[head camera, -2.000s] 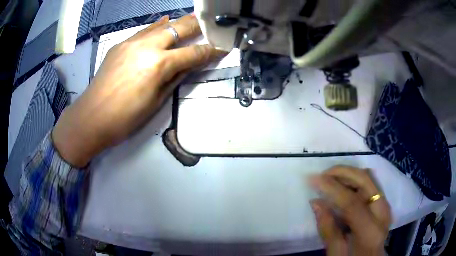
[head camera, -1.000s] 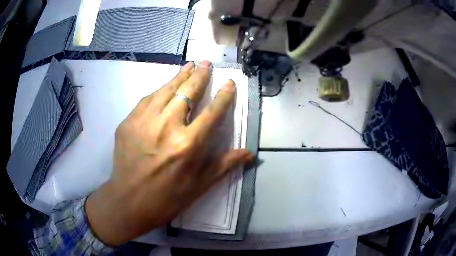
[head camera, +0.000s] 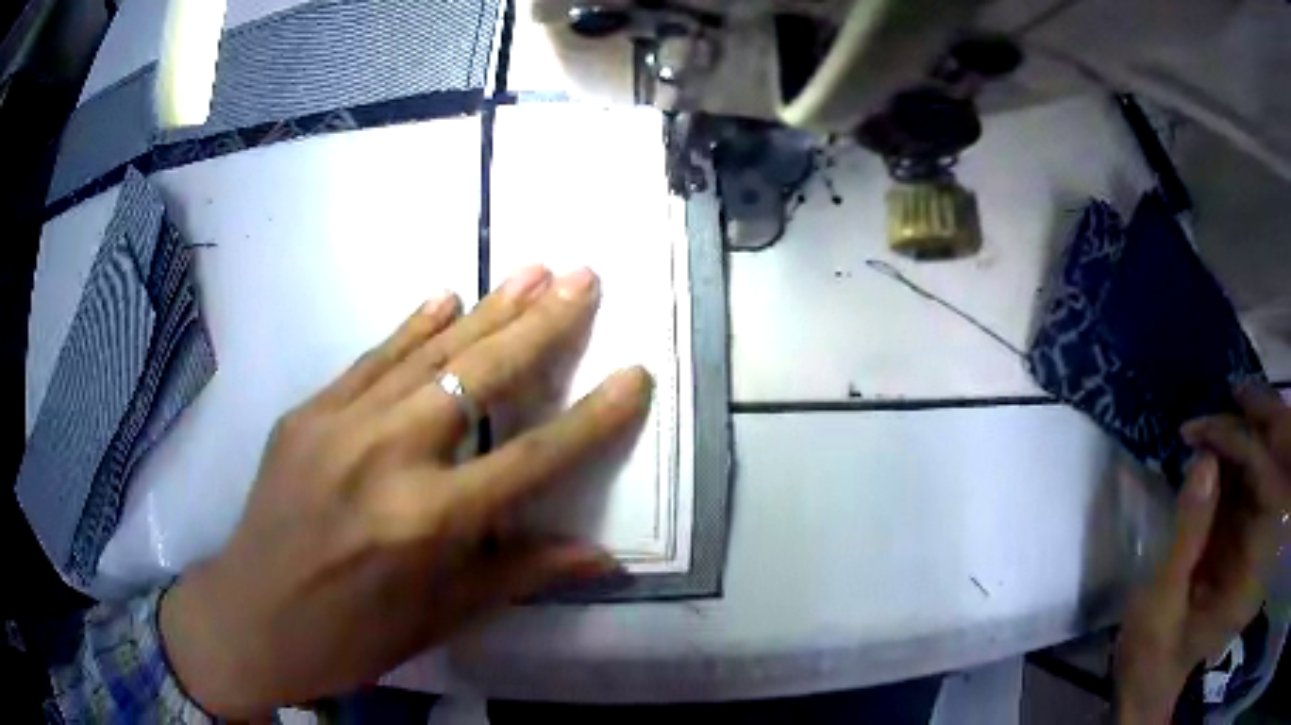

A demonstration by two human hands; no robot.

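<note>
A white template (head camera: 602,213) with dark border lines lies on a grey-blue cloth piece (head camera: 708,425), whose edge shows along the template's right side and bottom. Its top end is at the presser foot (head camera: 691,170). My left hand (head camera: 411,467) lies flat on the template's lower left part, fingers apart. My right hand (head camera: 1218,524) is at the right edge, its fingers at the lower end of the navy printed pieces (head camera: 1168,333); whether it grips them is unclear.
Striped grey-blue pieces (head camera: 106,383) lie fanned at left. Sewn pieces (head camera: 340,71) lie in a row behind my left hand. The machine head (head camera: 977,50) overhangs the top, with a brass-yellow knob (head camera: 932,221) below it. A thread tail (head camera: 949,305) lies on the white table (head camera: 878,538).
The template and cloth have moved up under the machine head. My left hand has shifted left and down across the template. My right hand has come into view at the navy pieces.
</note>
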